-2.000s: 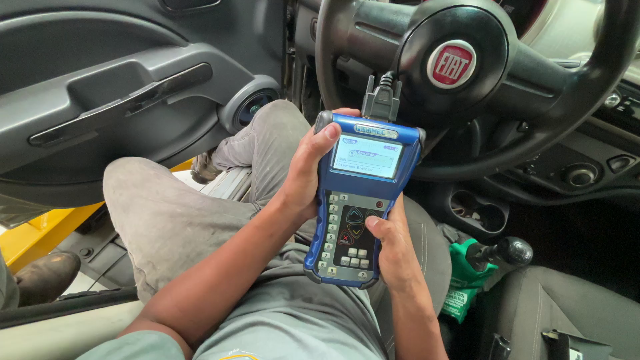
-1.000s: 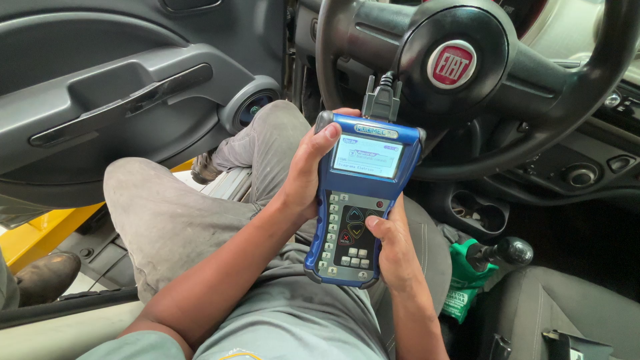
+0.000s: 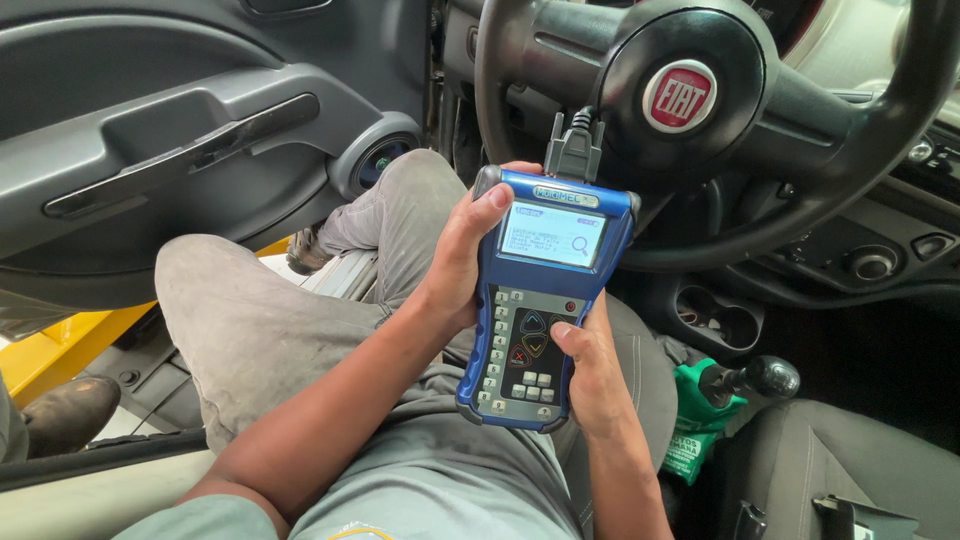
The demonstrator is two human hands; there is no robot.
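A blue handheld diagnostic scan tool (image 3: 529, 307) is held upright over the lap, its lit screen (image 3: 553, 234) showing a short menu with a magnifier icon. My left hand (image 3: 469, 251) grips its upper left side, the thumb on the corner beside the screen. Around the lower right side wraps my right hand (image 3: 592, 360), its thumb resting on the keypad at the right of the arrow keys. A grey cable connector (image 3: 574, 150) is plugged into the top of the tool; the cable runs up behind it toward the steering wheel.
The steering wheel (image 3: 679, 97) stands just beyond the tool. At the left is the open door's panel (image 3: 225, 142), with a yellow metal structure (image 3: 82, 341) and another person's shoe (image 3: 71, 409) below. A gear lever (image 3: 769, 376), green bag (image 3: 686, 442) and cup holder (image 3: 720, 315) lie right.
The screen's content has changed from a different page to a menu list with a magnifier icon. Both hands hold the tool in the same place.
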